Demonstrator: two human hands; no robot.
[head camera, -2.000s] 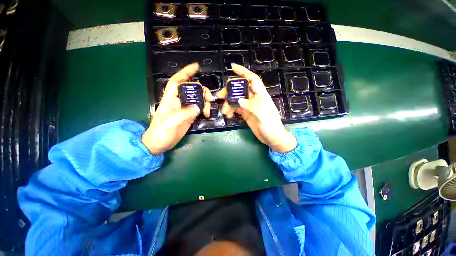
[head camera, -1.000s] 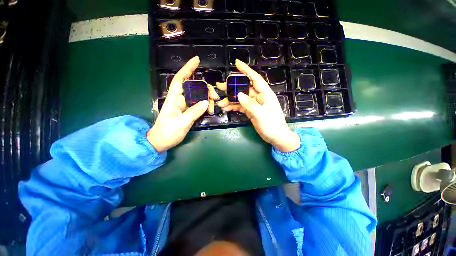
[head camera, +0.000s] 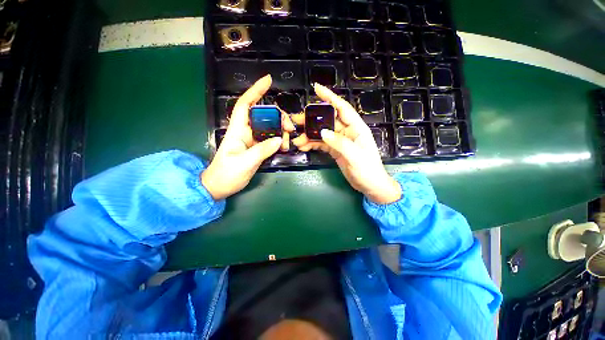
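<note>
My left hand (head camera: 244, 149) holds a strapless smartwatch unit (head camera: 266, 120) upright in its fingertips, its display lit blue-teal. My right hand (head camera: 346, 146) holds a second smartwatch unit (head camera: 320, 121), its face black with a small white mark at the middle. Each thumb lies at the lower edge of its unit. Both hands are above the front part of a black blister tray (head camera: 259, 68). Many of its pockets hold units with black faces up; a few at the upper left hold units with gold backs up (head camera: 234, 37). The hands hide some front pockets.
The tray lies on a glossy green surface (head camera: 146, 113) with a pale strip (head camera: 152, 34) along the far side. Stacked black trays (head camera: 46, 133) stand at the left. A side tray (head camera: 547, 312) with some units is at lower right, below a cream round item (head camera: 567, 240).
The displays changed from white text to thin blue cross lines, then to blue-teal on the left unit and nearly black on the right. Both hands stay over the tray; the view shifted slightly.
</note>
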